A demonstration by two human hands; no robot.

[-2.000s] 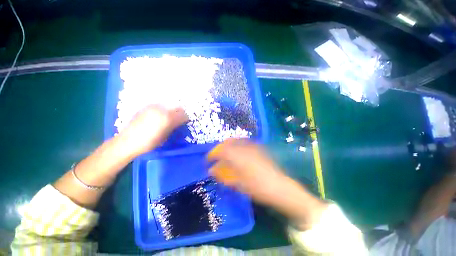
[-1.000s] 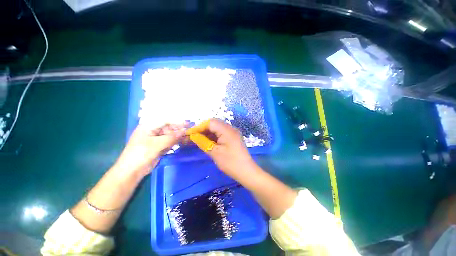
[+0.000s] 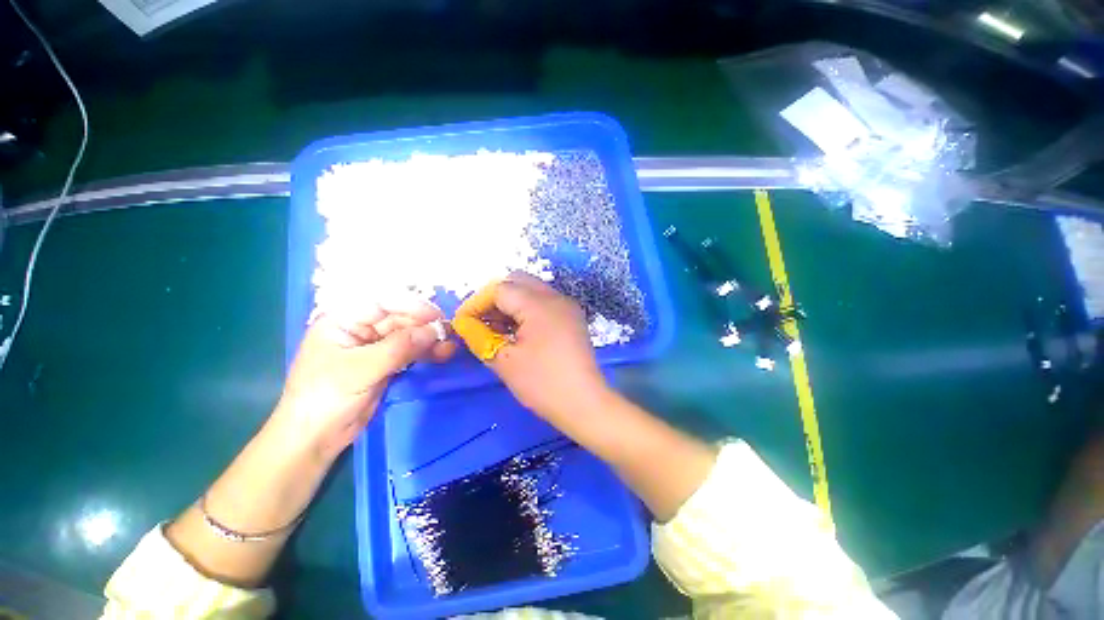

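Note:
My left hand (image 3: pixel 363 363) is over the near edge of the upper blue tray (image 3: pixel 298 230), thumb and finger closed on a small white connector housing (image 3: pixel 440 327). My right hand (image 3: pixel 539 345), with orange-yellow finger coverings (image 3: pixel 482 337), meets it fingertip to fingertip. What the right fingers pinch is too small to tell. White housings (image 3: pixel 424 224) and a grey speckled heap (image 3: pixel 581 212) fill the upper tray. Black wires with pale ends (image 3: pixel 484 533) lie piled in the lower blue tray (image 3: pixel 630 551), with a loose wire above the pile.
Wired connectors (image 3: pixel 763 317) lie right of the trays by a yellow line (image 3: pixel 793 363). A clear plastic bag with white labels (image 3: pixel 890 164) lies upper right. A pale strip (image 3: pixel 714 173) runs behind. Another person's arm (image 3: pixel 1077 509) is at the lower right. A white cable (image 3: pixel 75 158) hangs left.
Both hands were apart and blurred two seconds ago, the left in the white heap. They came together over the tray's near edge and stay there. The view has shifted slightly.

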